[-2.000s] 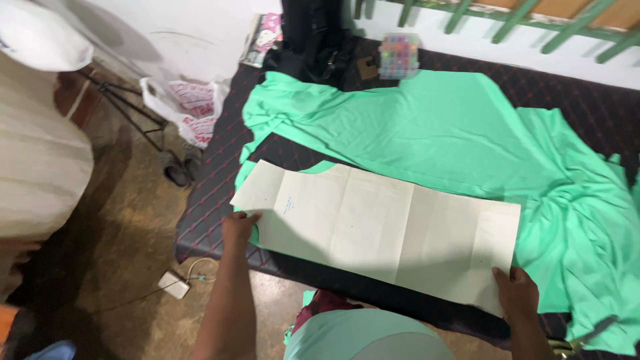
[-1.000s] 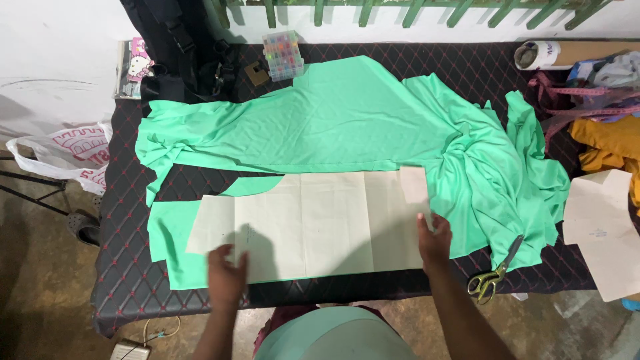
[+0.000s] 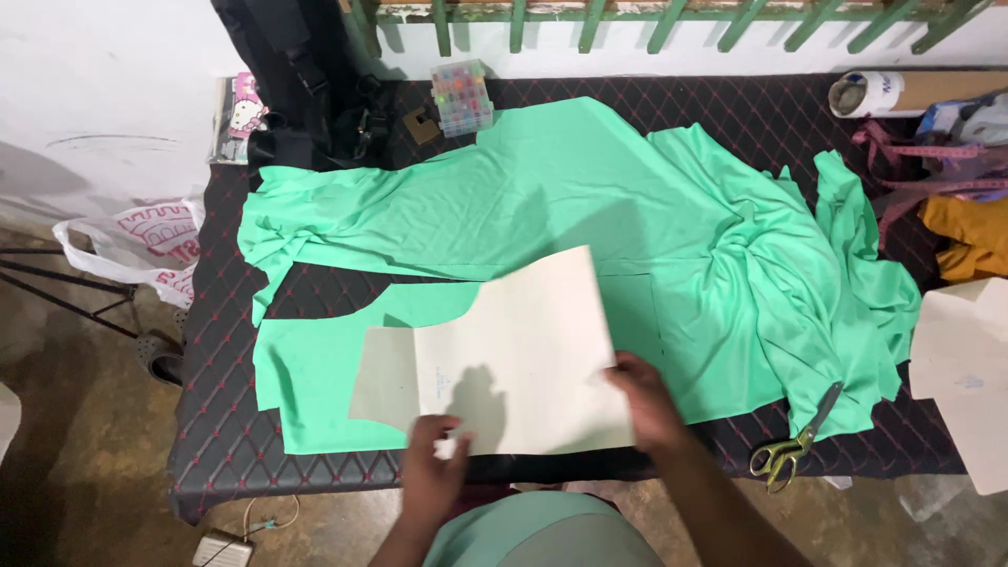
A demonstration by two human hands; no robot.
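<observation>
A cream paper sewing pattern [image 3: 520, 354], shorter now and apparently folded over, is held at a slant above a cut piece of mint green fabric [image 3: 307, 378]. My left hand [image 3: 435, 461] grips its lower edge near a crease. At its right edge, my right hand [image 3: 642, 398] has fingers and thumb closed on the paper. The larger mint green fabric [image 3: 551, 181] lies spread behind, bunched at the right. Gold-handled fabric scissors [image 3: 797, 453] rest at the front edge, right of my right hand, their blades on the fabric.
Black quilted padding [image 3: 228, 425] covers the table. At the back are a black bag [image 3: 307, 94], a clear plastic bead box [image 3: 462, 98] and a cardboard roll [image 3: 921, 93]. A pink measuring tape [image 3: 937, 150], mustard cloth [image 3: 965, 236] and another paper pattern [image 3: 965, 370] lie at right.
The long paper pattern has been folded shorter and lifted at a slant, uncovering green fabric on the right. Both hands still hold it.
</observation>
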